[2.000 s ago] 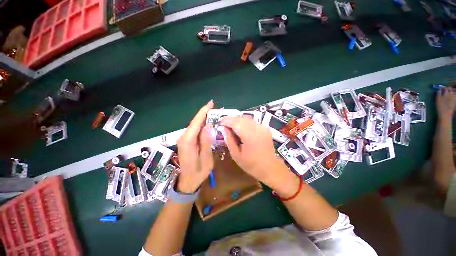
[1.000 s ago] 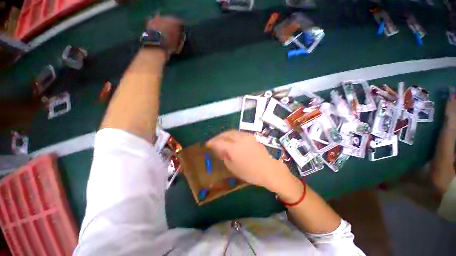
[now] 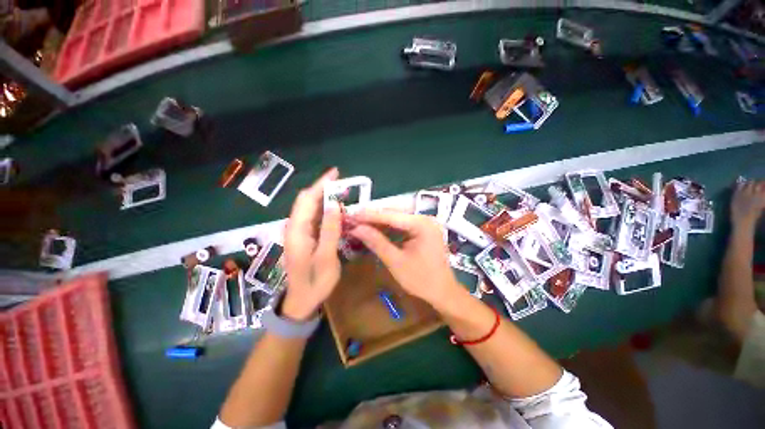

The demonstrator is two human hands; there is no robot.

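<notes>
My left hand holds a white housing upright above the parts box, its open window showing past the fingertips. My right hand meets it from the right, thumb and fingertips pinched at the housing's lower part, where something small and reddish shows between the hands. Which small part it is cannot be told. The shallow tan parts box lies below my hands, with a blue cylinder and a small dark blue part in its lower left corner.
Partly assembled units are heaped right of the box, with a smaller group left. A blue cylinder lies near the red compartment tray. More housings lie on the green belt. Another person's arm is at far right.
My left arm has come back from reaching across the belt, and both hands now meet on a housing. A housing with an orange part now lies on the unit at the belt's upper right.
</notes>
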